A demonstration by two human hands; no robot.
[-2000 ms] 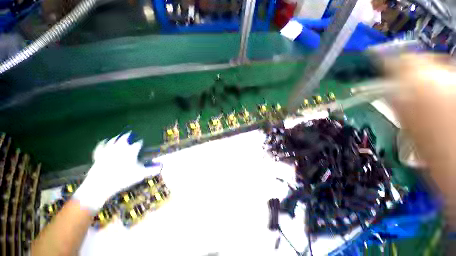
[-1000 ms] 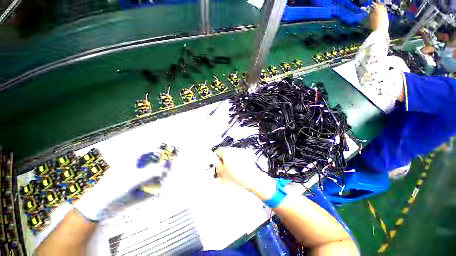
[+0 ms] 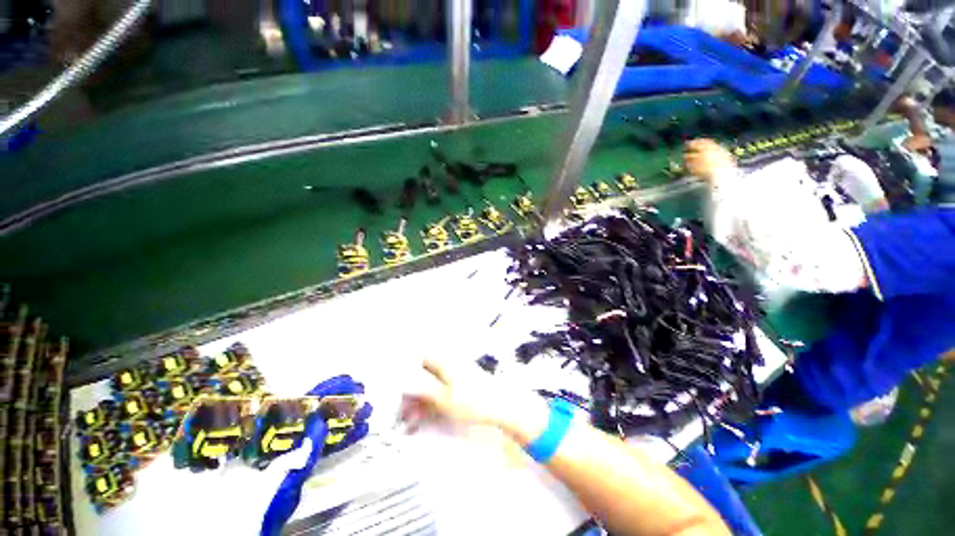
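My left hand (image 3: 330,419) wears a white glove with blue fingers. Its fingers close around the right end of a strip of joined circuit boards (image 3: 278,427) with yellow and black parts, held over the near left table. My right hand (image 3: 440,403) is bare and blurred, just right of the strip, with a blue wristband on the wrist; whether it holds anything small cannot be told. Single circuit boards (image 3: 134,406) lie grouped on the table behind and left of the strip. A large heap of black cables (image 3: 649,314) lies to the right.
A green conveyor belt (image 3: 209,251) runs behind the table, with a row of boards (image 3: 435,235) and black cables on it. A metal post (image 3: 597,110) rises at the belt's edge. Stacked board trays (image 3: 31,419) stand far left. Another person's blue sleeve (image 3: 911,257) and arm reach in at right.
The joined board strip is now in my left hand, where a small board showed before. My right hand has come back from the far right since two seconds ago. The other person's hand has moved over the belt.
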